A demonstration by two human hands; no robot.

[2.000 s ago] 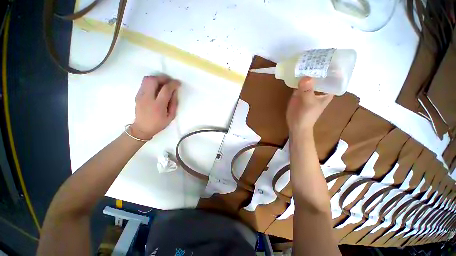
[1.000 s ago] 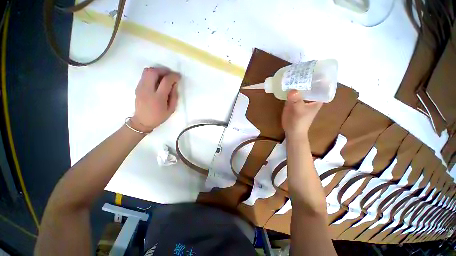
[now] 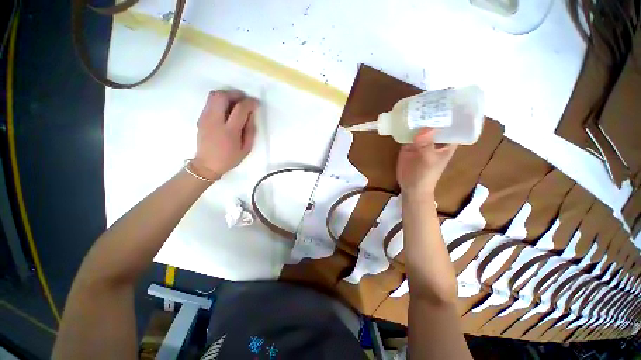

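My right hand holds the translucent glue bottle lying nearly level, its nozzle pointing left. The nozzle tip is at the left edge of the nearest brown bag panel, by the top end of its white reinforcement piece. A dark-brown handle arches left from that white piece over the table. More overlapped panels with white pieces and handles run to the right. My left hand rests on the white table, fingers curled; whether it holds anything is hidden.
A crumpled white wipe lies left of the handle. A yellow tape strip crosses the white table. A brown strap loop is at the upper left. Stacked brown panels and a clear container are at the far side.
The bottle and my right hand have moved down along the panel's left edge, from its top corner to the white piece's top end. My left hand has stayed resting on the table.
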